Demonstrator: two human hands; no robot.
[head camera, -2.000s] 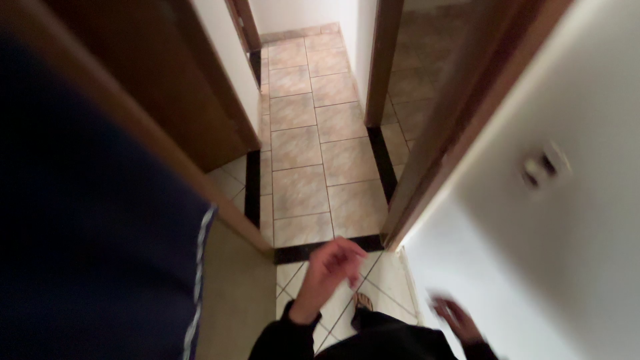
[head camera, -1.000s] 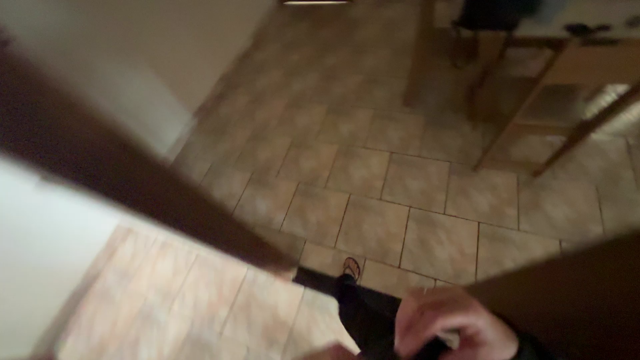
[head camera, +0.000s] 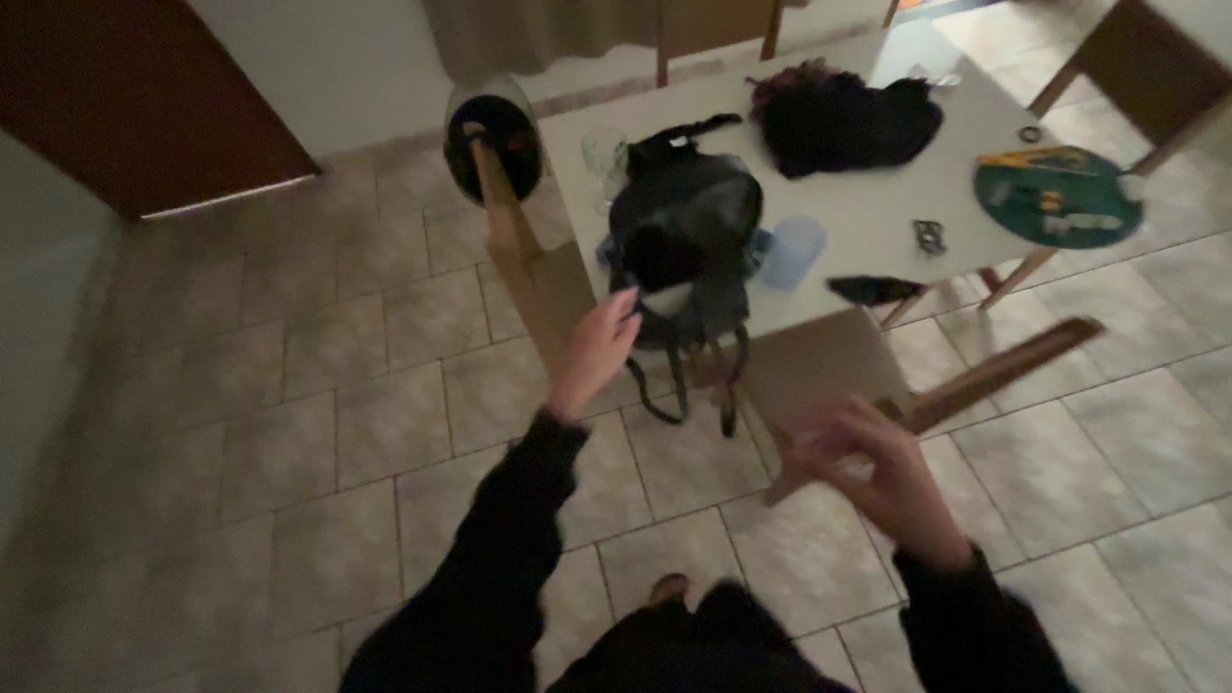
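Note:
A black backpack (head camera: 683, 231) lies at the near left corner of a white table (head camera: 866, 221), its straps hanging over the edge. My left hand (head camera: 597, 346) reaches to the near left side of the backpack; whether it touches is unclear. In front of a chair seat (head camera: 818, 366), my right hand (head camera: 861, 457) is raised with curled fingers, blurred, and I cannot tell if it holds anything. A light blue plastic cup (head camera: 793, 252) stands right of the backpack, a clear glass (head camera: 606, 159) left of it. Black cloth (head camera: 847, 120) lies farther back.
A round green item (head camera: 1059, 197), a small dark object (head camera: 929, 237) and a dark pouch-like thing (head camera: 874, 290) are on the table's right part. Wooden chairs flank the table, one with a round black item (head camera: 493, 144) by its back. A brown door (head camera: 144, 96) is at upper left.
The view has moved from a tiled hallway through a doorway to the table. My left hand now extends forward by the backpack, and my right hand is raised on the right.

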